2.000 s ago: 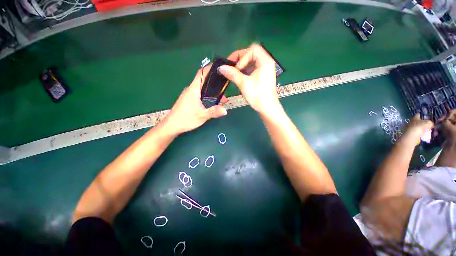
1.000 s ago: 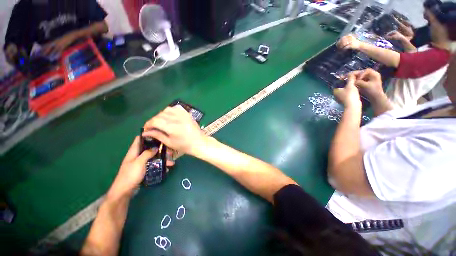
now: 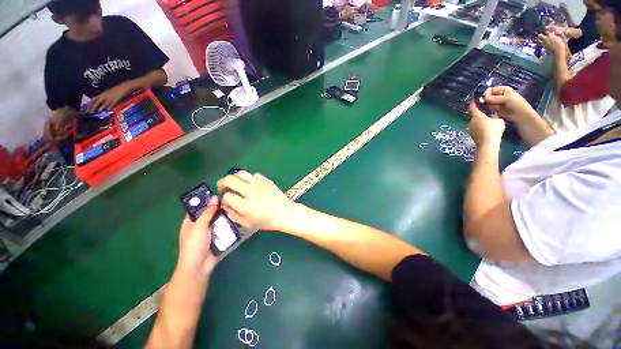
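Note:
My left hand [image 3: 195,240] holds a black oblong phone body [image 3: 225,235] by its side. The phone's upper end shows a pale round detail and its lower part a bright pale rectangle. My thumb lies across its middle. My right hand [image 3: 253,201] is just right of the phone with curled fingers; whether it grips anything cannot be told. A dark edge of another item [image 3: 235,171] shows behind my right hand, mostly hidden. Several thin white rings [image 3: 270,296] lie on the green bench below my hands.
A pale scuffed strip [image 3: 333,161] crosses the green surface. Phone parts [image 3: 342,95] lie beyond it. A red bin [image 3: 133,150], a white fan [image 3: 227,63] and a seated person are on the far side. At right, a person in white works beside a black tray [image 3: 446,85] and heaped rings [image 3: 455,142].
The view has swung right and up. The phone in my left hand now shows a round detail and a bright rectangle. My right hand has moved off it to the right, over the other dark item.

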